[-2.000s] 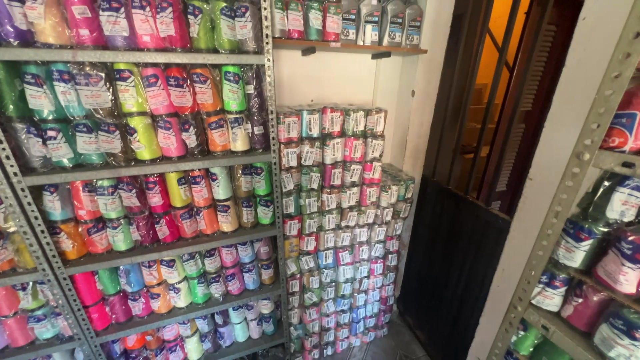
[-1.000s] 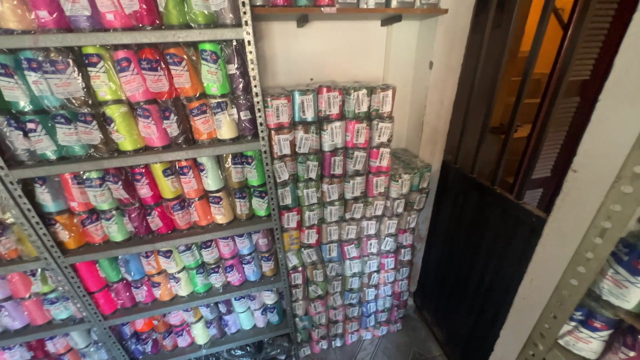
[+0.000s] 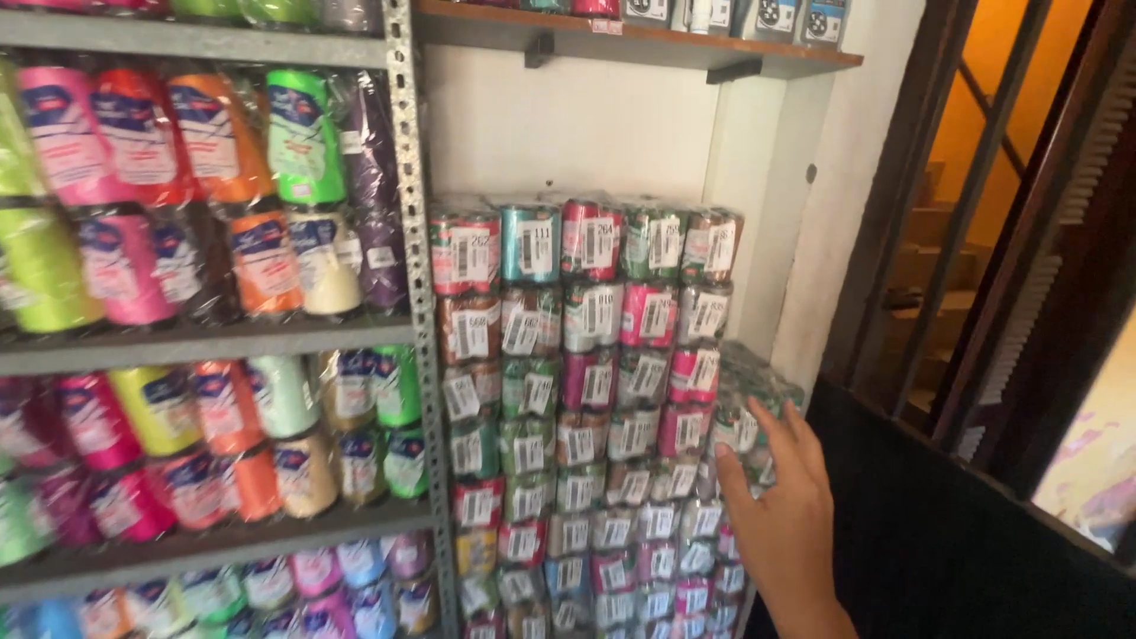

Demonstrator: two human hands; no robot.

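Observation:
My right hand (image 3: pixel 785 506) is raised at the lower right, fingers spread, with nothing held. It appears in front of the right side of a tall stack of plastic-wrapped thread spools (image 3: pixel 590 382) bearing barcode labels. Its fingertips overlap a lower stack of wrapped spools (image 3: pixel 754 390) behind; whether they touch it I cannot tell. Along the left, large wrapped thread cones (image 3: pixel 306 138) in green, orange, pink and other colours stand in rows. My left hand is out of view.
Grey metal shelving (image 3: pixel 413 231) with a perforated upright fills the left. A wooden wall shelf (image 3: pixel 657 40) holds bottles (image 3: pixel 772 18) above the stack. At the right stands a black panel (image 3: pixel 923 524) below dark bars (image 3: pixel 967 204), with stairs (image 3: pixel 936 266) behind.
My right hand has come into view at the lower right, where no hand shows in the earlier frames. The view has moved closer to the spool stack.

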